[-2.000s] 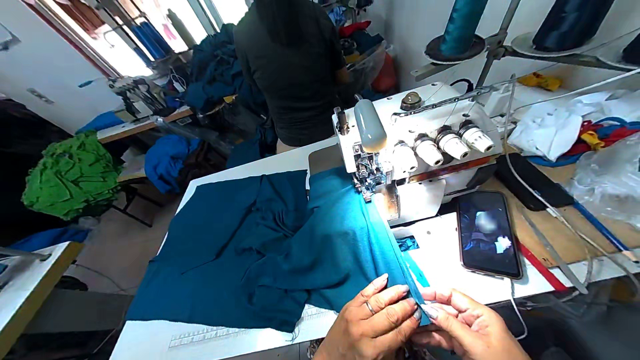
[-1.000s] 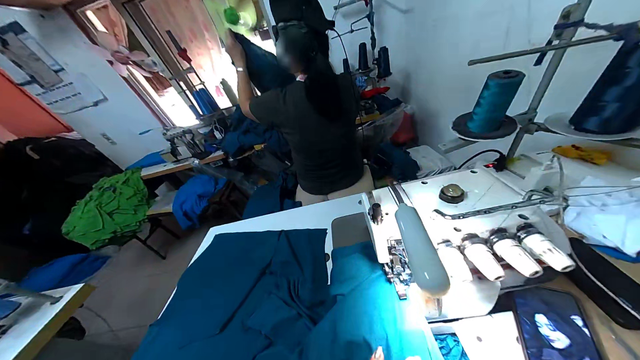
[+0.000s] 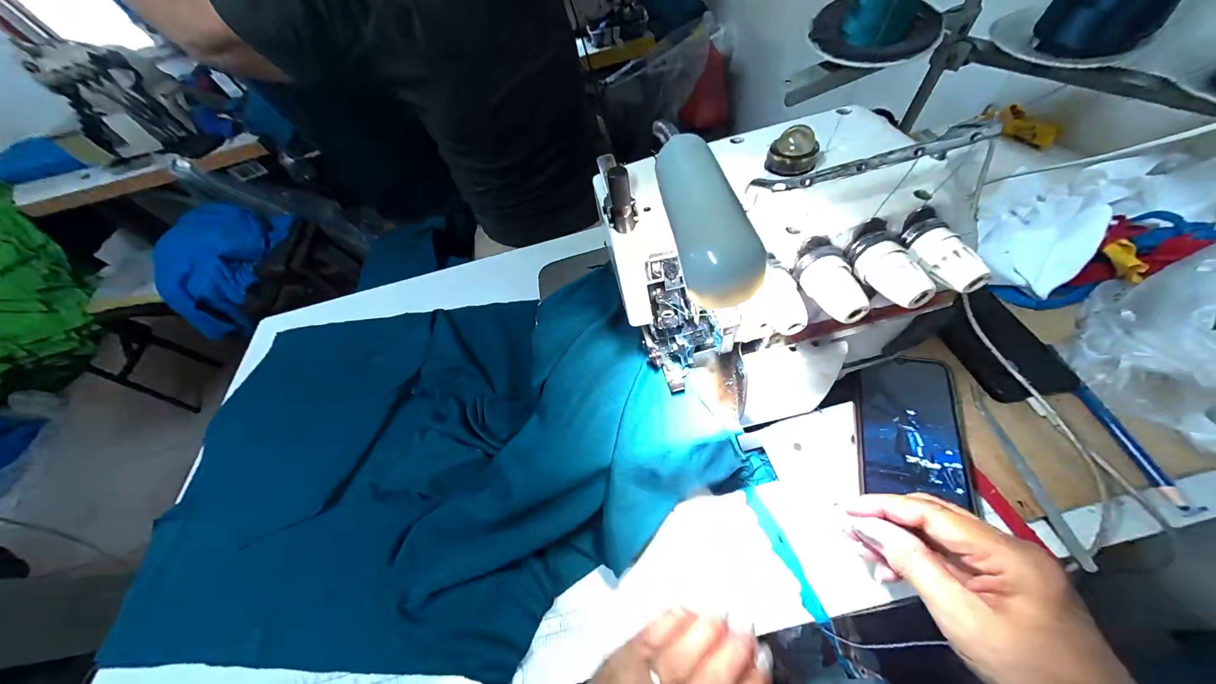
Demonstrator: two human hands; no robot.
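Teal fabric point(image 3: 380, 494) lies bunched over the white table, its right part under the presser foot area of the overlock sewing machine point(image 3: 698, 218). A lamp on the machine lights the cloth there. My left hand point(image 3: 689, 651) is at the bottom edge, blurred and partly cut off, below the cloth; whether it holds anything is unclear. My right hand point(image 3: 969, 570) is over the table's front right, thumb and fingertips close together, below the smartphone point(image 3: 912, 432); nothing plain shows between them. A narrow teal strip point(image 3: 788, 551) hangs over the table edge between the hands.
A person in dark clothes point(image 3: 456, 95) stands just behind the table. Thread cones point(image 3: 879, 19) stand at the upper right. Right of the machine are a black pouch point(image 3: 1007, 351), a red tool point(image 3: 1012, 508), a blue pencil point(image 3: 1126, 437) and clear plastic point(image 3: 1154, 332). Green fabric point(image 3: 38, 294) lies at the left.
Two seconds ago both hands were together at the cloth's right edge; now they are apart and off it. The other person's raised arm has come down. The view swung up and back.
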